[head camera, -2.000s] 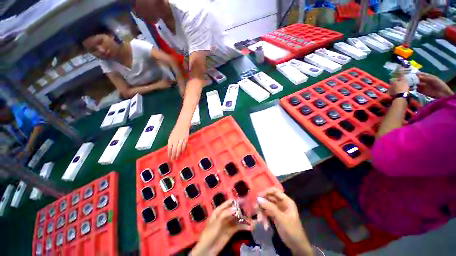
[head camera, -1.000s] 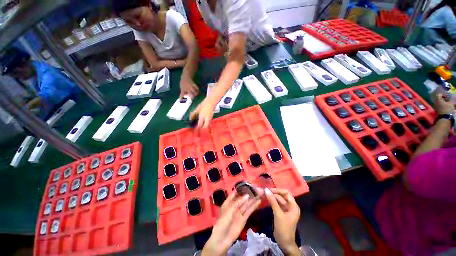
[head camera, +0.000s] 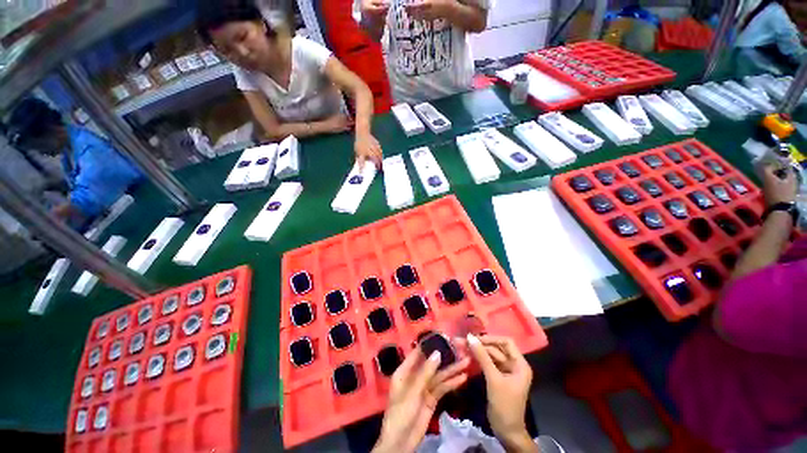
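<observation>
My left hand holds a black-faced watch head at its fingertips, over the near right part of the middle red tray. My right hand is close beside it, thumb and finger together at a clear, thin piece, seemingly a film, near the watch's right edge. Several black watch heads lie face up in the tray's pockets. The tray's back pockets are bare. A crumpled whitish thing lies below my hands.
A red tray with silver watch backs stands left; another stands right, past white sheets. Long white boxes line the green bench. A seated person touches a box. A person in magenta sits right.
The standing person's arm has withdrawn from the middle tray. The seated person's hand has moved right to another box. My hands remain together; the watch now shows its black face more squarely.
</observation>
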